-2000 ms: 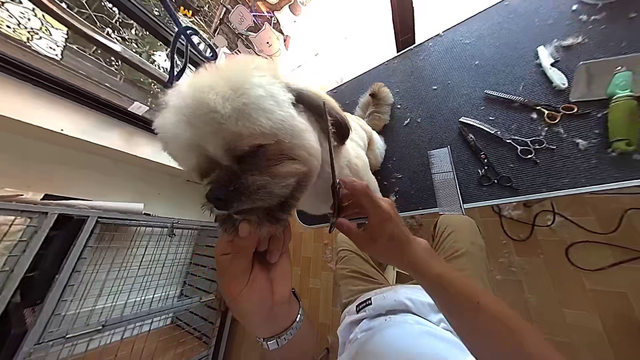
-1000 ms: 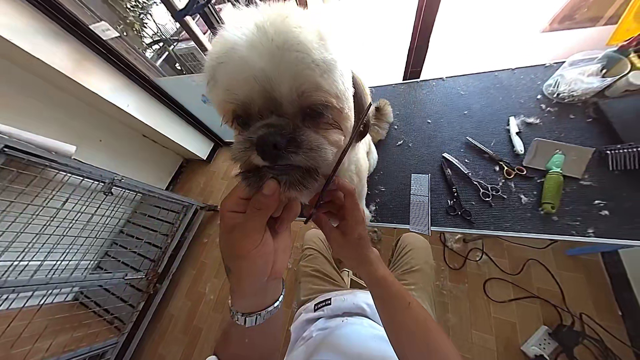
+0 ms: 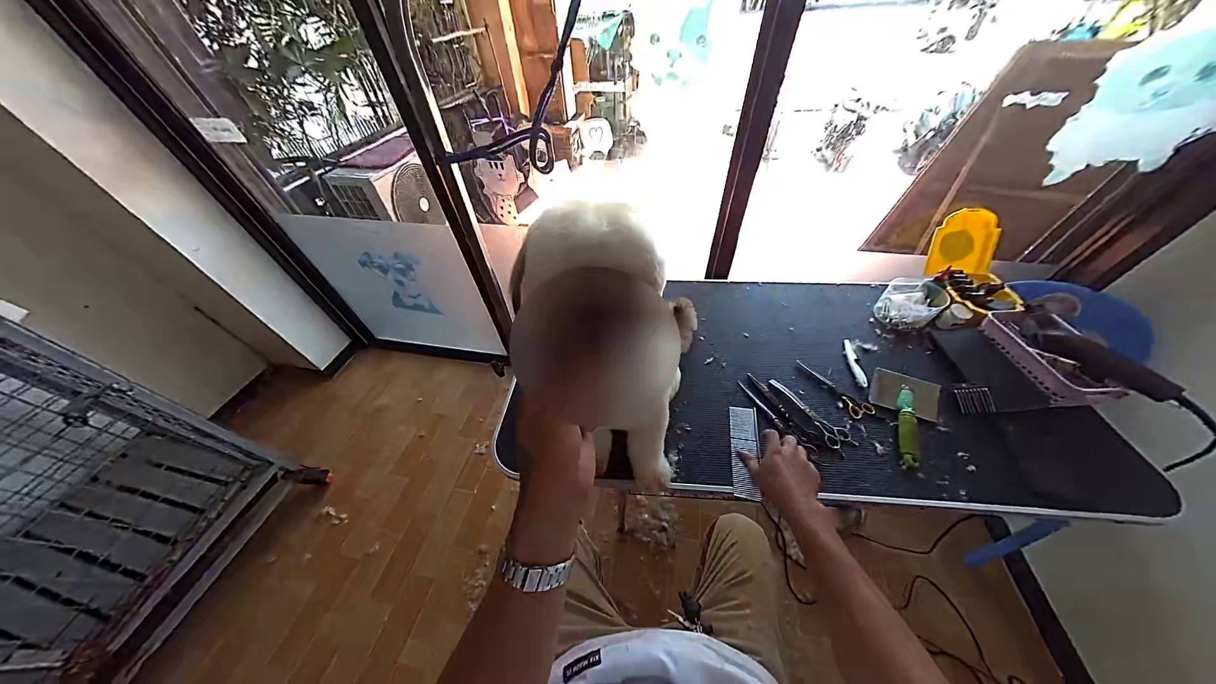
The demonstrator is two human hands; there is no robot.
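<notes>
A cream dog (image 3: pixel 649 427) stands at the left end of the black grooming table (image 3: pixel 722 323), its head blurred. My left hand (image 3: pixel 556 432) is at the dog's chin, its fingers hidden by the blur, so its grip is unclear. My right hand (image 3: pixel 787 467) is down at the table's front edge, over the handle end of a steel comb (image 3: pixel 744 437) and beside the scissor handles; what its fingers touch is partly hidden. Dark scissors (image 3: pixel 765 399), silver scissors (image 3: pixel 803 410) and gold-handled scissors (image 3: pixel 826 382) lie together just beyond it.
Farther right lie a white trimmer (image 3: pixel 854 364), a green bottle (image 3: pixel 908 439), a flat grey plate (image 3: pixel 883 388) and a pink basket (image 3: pixel 1035 366) with a dark dryer. A blue looped leash (image 3: pixel 540 142) hangs behind the dog. Cables run on the floor; a wire cage (image 3: pixel 76 456) stands left.
My right hand has left the dog's cheek, where it held scissors, and moved right and down to the tools. Another dark pair of scissors now lies beside the others. The view has swung up and back.
</notes>
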